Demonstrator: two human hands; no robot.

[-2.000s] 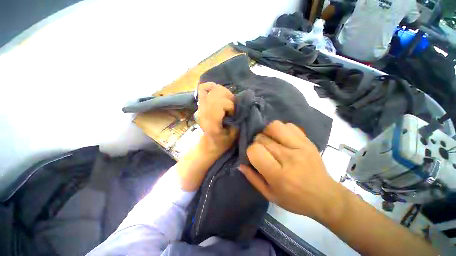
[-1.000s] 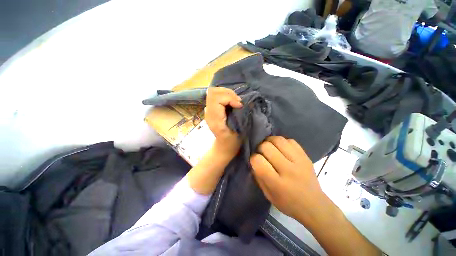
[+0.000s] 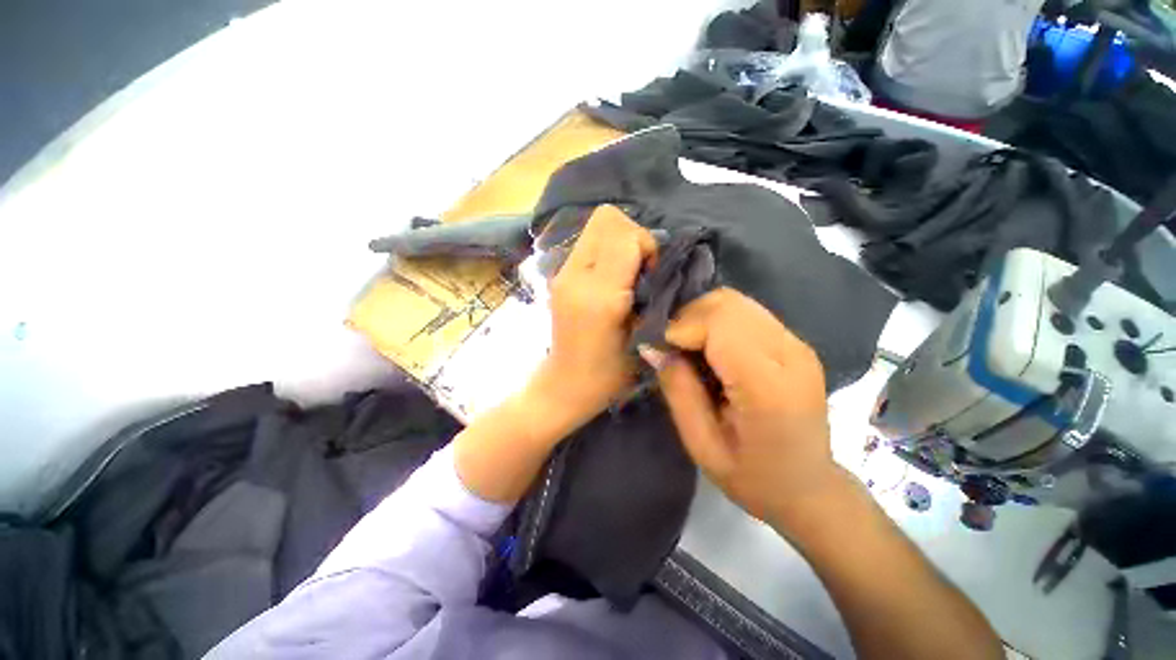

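A dark grey garment (image 3: 787, 271) lies across the table in front of me, and part of it hangs toward my lap with a pale stitched line. My left hand (image 3: 600, 290) is closed around a bunched part of the cloth. My right hand (image 3: 748, 387) pinches a small dark fold of it between thumb and fingers, close beside my left hand. The exact shape of the fold is partly hidden by my fingers.
The white sewing machine head (image 3: 980, 361) is at right, with snips (image 3: 1060, 557) below it. A cardboard piece (image 3: 413, 310) lies under the garment. Dark cloth (image 3: 245, 503) is at lower left, and more cloth (image 3: 954, 219) lies behind. A measuring tape (image 3: 722, 606) runs along the front edge. A person (image 3: 961, 58) is at the back.
My left fist has turned and closed nearer to my right hand. My right hand has shifted up to the bunched cloth and now pinches a small fold. The view has shifted slightly.
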